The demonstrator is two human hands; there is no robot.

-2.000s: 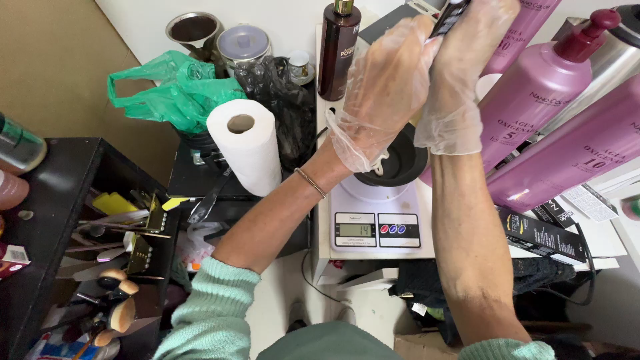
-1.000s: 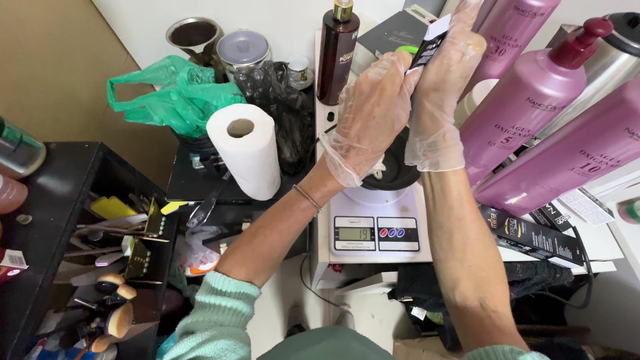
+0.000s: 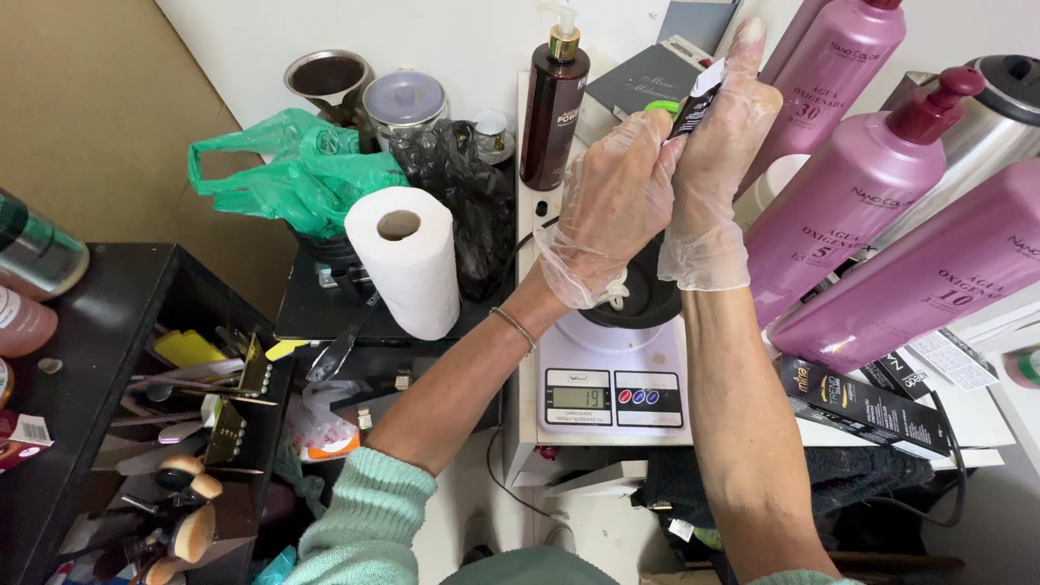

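Both hands wear clear plastic gloves and meet above a black mixing bowl [image 3: 650, 288], gripping one dark tube [image 3: 697, 106] whose white end sticks up. My left hand [image 3: 617, 195] has its fingers closed on the tube's lower part. Against its other side, my right hand [image 3: 719, 130] holds the tube with the thumb raised. White cream lies in the bowl, partly hidden by the left glove. Under the bowl is a white digital kitchen scale [image 3: 613, 366], its display reading 19. A bit of green [image 3: 662, 106] shows behind the left fingers.
Large pink bottles [image 3: 853, 179] crowd the right side above a black carton [image 3: 865, 406]. A brown pump bottle [image 3: 555, 114] stands behind the left hand. Further left are a paper towel roll [image 3: 414, 268], green plastic bag [image 3: 301, 171], black bag [image 3: 463, 195] and a shelf of brushes [image 3: 191, 520].
The scale's display read 14 two seconds earlier and reads 19 now. Both hands stay on the tube; the left hand has shifted slightly, and more cream shows in the bowl.
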